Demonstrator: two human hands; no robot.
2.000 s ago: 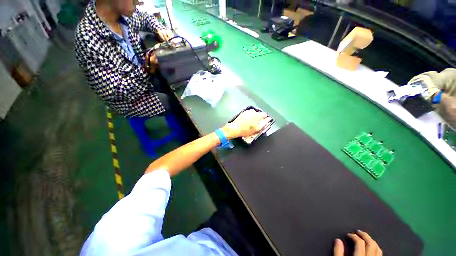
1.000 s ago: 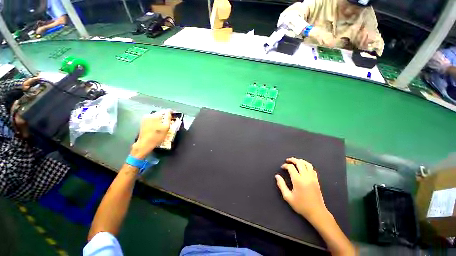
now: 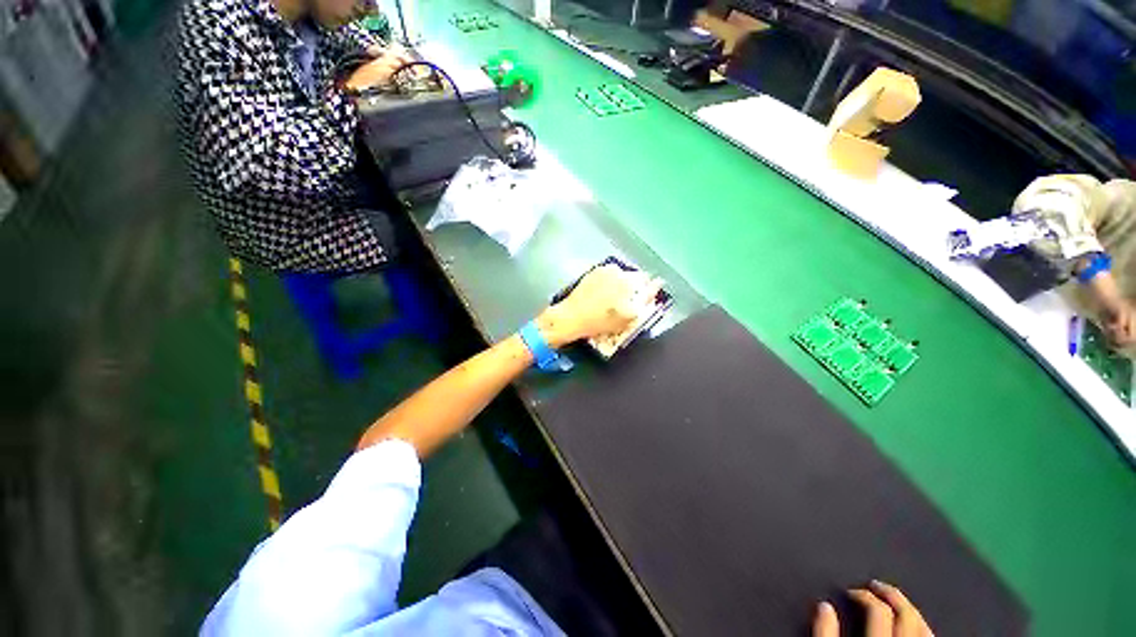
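My left hand [image 3: 603, 304], with a blue wrist strap [image 3: 541, 346], is in the left parts bin [image 3: 643, 331] at the far end of the dark work mat [image 3: 760, 460]. It covers most of the bin; pale pieces show beside the fingers. The fingertips are hidden, so I cannot tell what they hold. My right hand [image 3: 880, 612] rests on the mat at the bottom edge, cut off by the picture, fingers apart, with nothing seen in it.
A PCB panel [image 3: 857, 351] lies on the long green surface [image 3: 735, 237] beyond the mat. A clear plastic bag [image 3: 496, 205] and a grey machine [image 3: 430, 131] are past the bin. A person [image 3: 280, 149] sits left; another person's arm [image 3: 1096, 268] is opposite.
The view swung right, then back left. My left hand stays at the bin throughout. The PCB panel now lies farther left in the view than two seconds ago.
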